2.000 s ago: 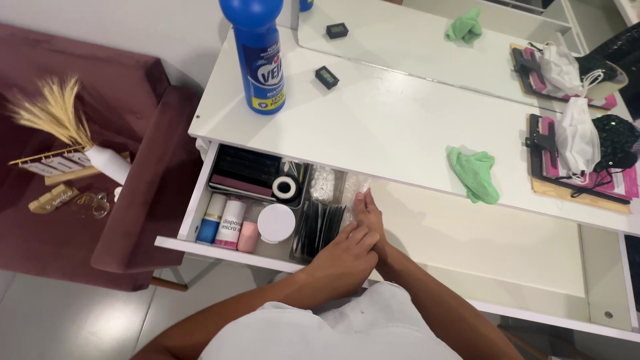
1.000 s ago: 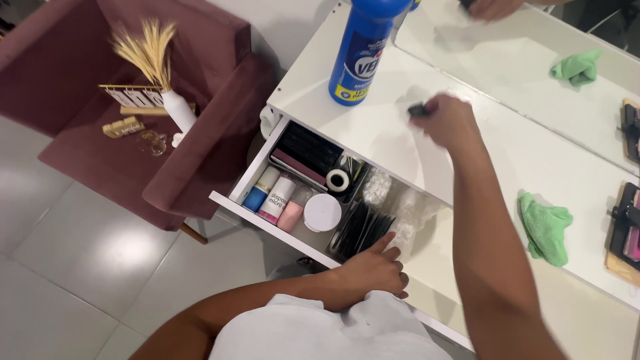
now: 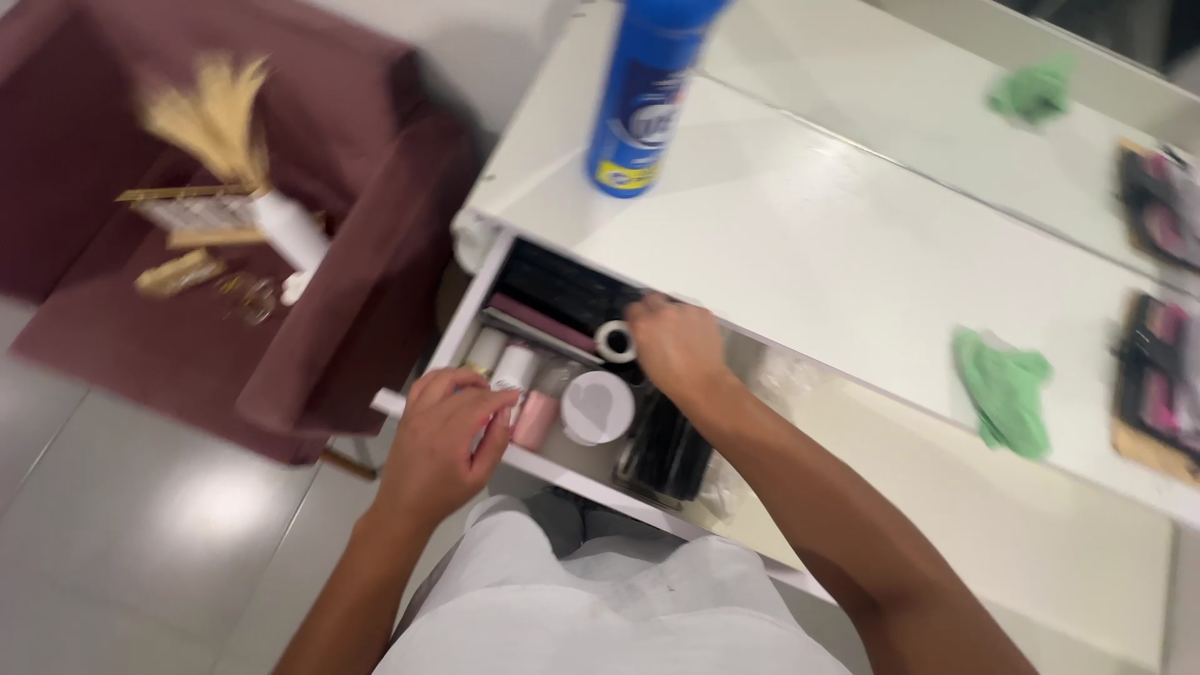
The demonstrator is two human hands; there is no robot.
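My left hand [image 3: 455, 436] is over the front left of an open white drawer [image 3: 572, 483], its fingers beside a white bottle [image 3: 513, 367] and a pink bottle [image 3: 535, 420]; whether it grips one is unclear. My right hand [image 3: 677, 342] reaches into the drawer's back, next to a white roll [image 3: 616, 341] and a black case [image 3: 558, 281]; its fingertips are blurred, and what they hold cannot be told. Between the hands lies a round white-lidded jar [image 3: 598, 408]. Black packets [image 3: 667, 448] stand right of it, with clear plastic wrap [image 3: 787, 373] beyond.
A blue spray bottle [image 3: 647, 103] stands on the white tabletop [image 3: 797, 244], with a green cloth [image 3: 1003, 392] and a black-and-pink item [image 3: 1162, 384] farther right. A mirror [image 3: 881, 103] runs behind. At left, a maroon armchair [image 3: 347, 309] holds a white vase [image 3: 289, 230] with dried stalks.
My right hand has gone from the tabletop, where it was at a small black object, into the drawer's back. My left hand has moved left from the plastic wrap to the bottles. The black object no longer shows on the tabletop.
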